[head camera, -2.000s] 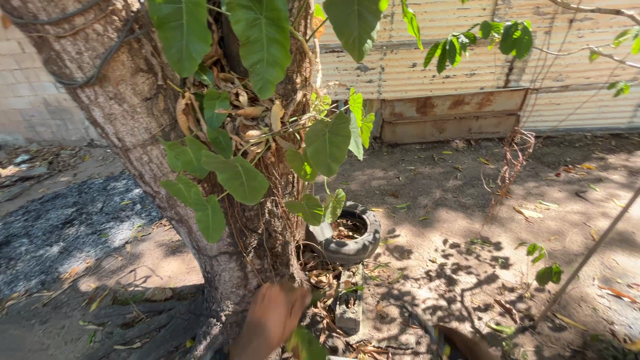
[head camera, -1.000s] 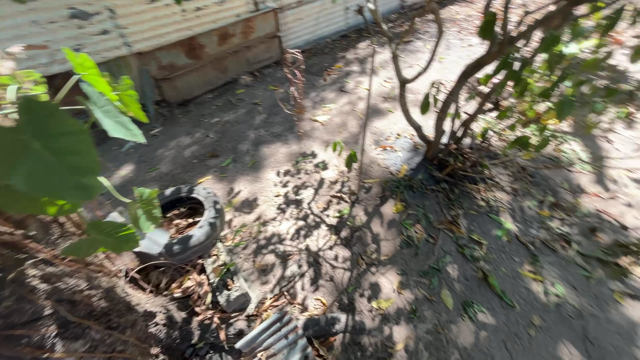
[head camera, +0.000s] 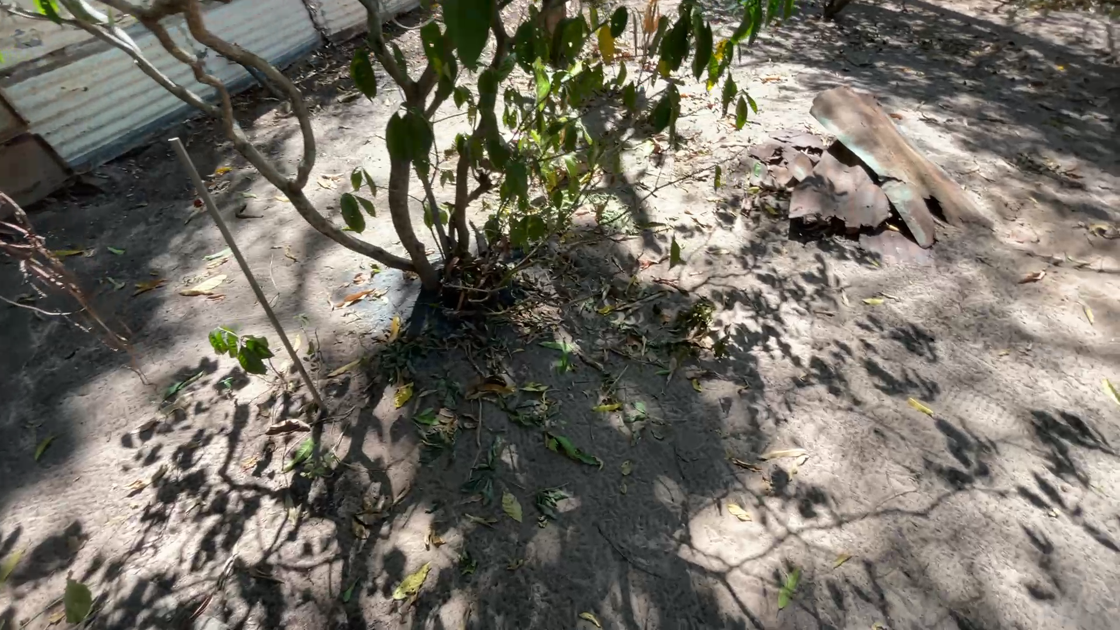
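Note:
Neither my left hand nor my right hand shows in the head view now. A shrub with several bare, curved stems (head camera: 402, 210) and green leaves stands at the upper middle. Cut or fallen green leaves (head camera: 569, 449) lie on the sandy soil (head camera: 630, 516) around and below its base. To its left a thin stick (head camera: 249, 276) stands tilted in the ground, with a small leafy sprig (head camera: 242, 350) beside it.
Rusty, crumpled metal sheets (head camera: 840, 192) lie in a heap at the upper right, under a long curved piece (head camera: 892, 149). A corrugated metal fence (head camera: 175, 79) runs along the upper left. Dry reddish twigs (head camera: 66, 271) stand at the left edge.
The view has swung far to the right, from the tree trunk and tyre to the shrub. A hand seen low at the trunk two seconds ago is out of view.

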